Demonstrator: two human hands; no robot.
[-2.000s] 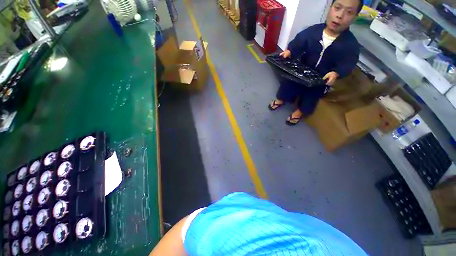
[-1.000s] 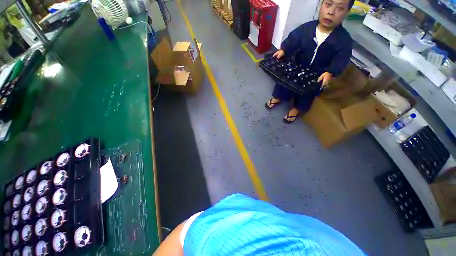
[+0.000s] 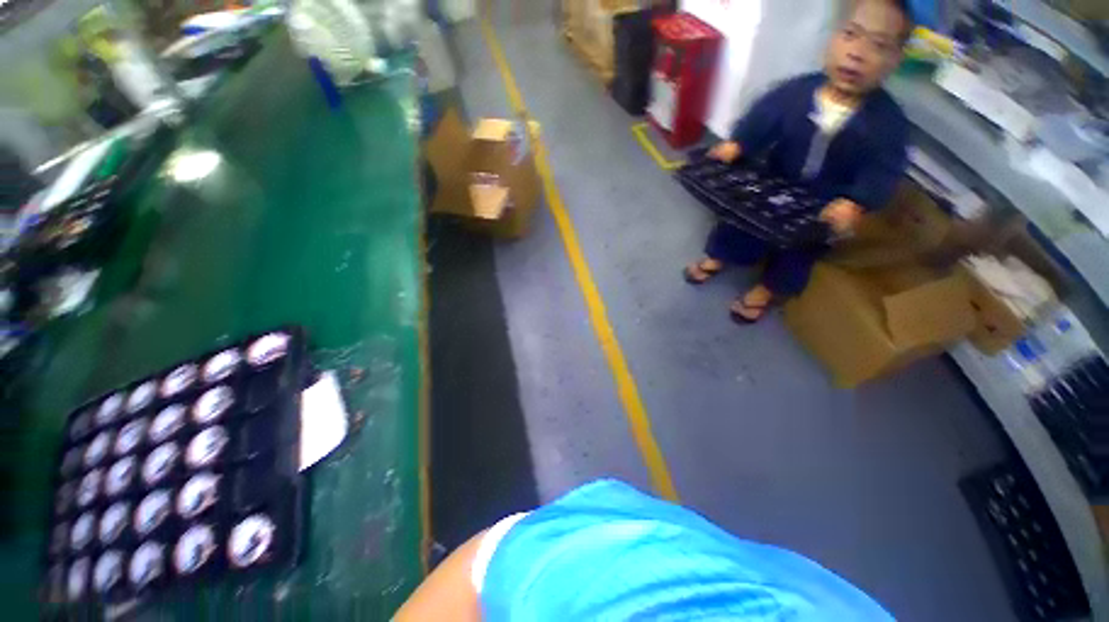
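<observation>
A black compartment tray [image 3: 275, 486] lies on the green bench top [image 3: 353, 261] at the lower left. Rows of round white parts [image 3: 252, 541] with dark centres fill most of its pockets; several pockets in the column nearest the bench edge are bare. A white paper sheet [image 3: 322, 422] sticks out from beside the tray's right side. The frame is blurred. Neither of my hands is in the picture; only my blue sleeve and part of an upper arm show at the bottom.
A person [image 3: 803, 158] in dark blue stands in the aisle holding a black tray [image 3: 754, 202]. Cartons stand near them [image 3: 863, 318] and at the bench end [image 3: 493, 176]. More black trays [image 3: 1028, 547] are at the right. A fan [image 3: 331, 34] stands on the bench.
The whole view has shifted, so the bench, tray and person lie farther right and slightly lower in the picture. The person still holds the black tray.
</observation>
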